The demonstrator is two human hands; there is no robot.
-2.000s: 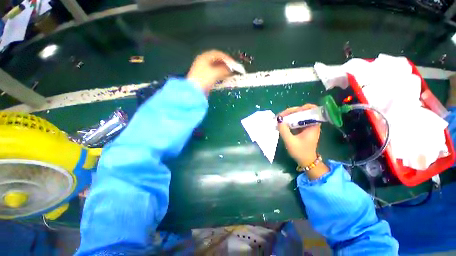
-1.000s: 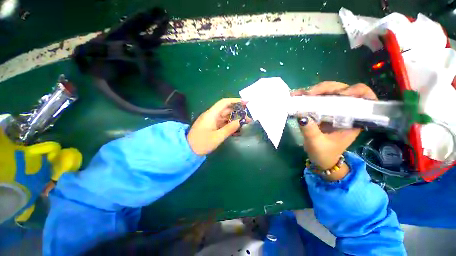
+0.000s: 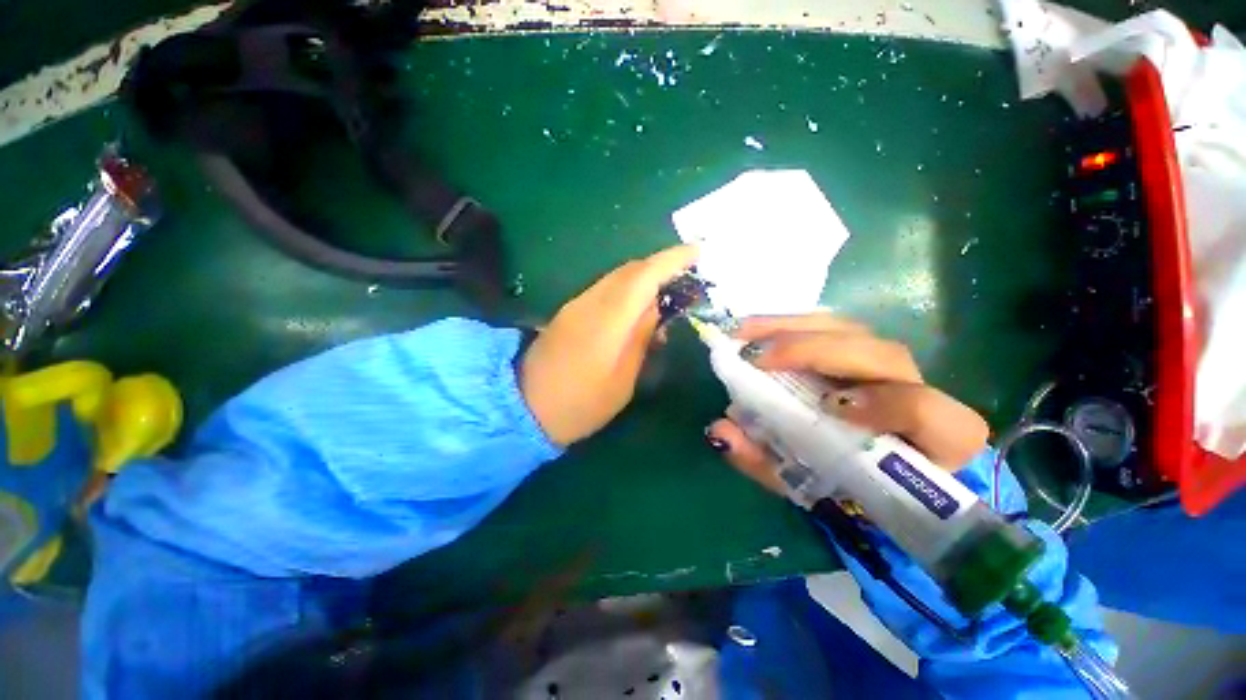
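Observation:
My left hand (image 3: pixel 596 350) pinches a small dark electronic part (image 3: pixel 681 295) with metallic glints between its fingertips. My right hand (image 3: pixel 861 390) grips the whitish glue dispensing syringe (image 3: pixel 875 465) like a pen, its label turned up. The yellow-green needle tip (image 3: pixel 701 328) points up and left, at or very close to the part; whether it touches is unclear. A green cap (image 3: pixel 989 566) closes the syringe's rear, and a clear hose (image 3: pixel 1093 670) leaves it at the lower right. White angular wiping paper (image 3: pixel 768 235) lies on the bench just behind the fingertips.
A black strap with a buckle (image 3: pixel 321 260) lies at upper left. A foil packet (image 3: pixel 85 253) and a yellow and blue fan (image 3: pixel 96 417) are at far left. The black controller (image 3: pixel 1097 294) and red tray (image 3: pixel 1164 274) with white tissue stand at right. Green bench (image 3: pixel 547 151).
The syringe has swung from nearly level to slanting, its tip now at the part. The view has moved closer; the hands stay near each other, and the strap shows more fully.

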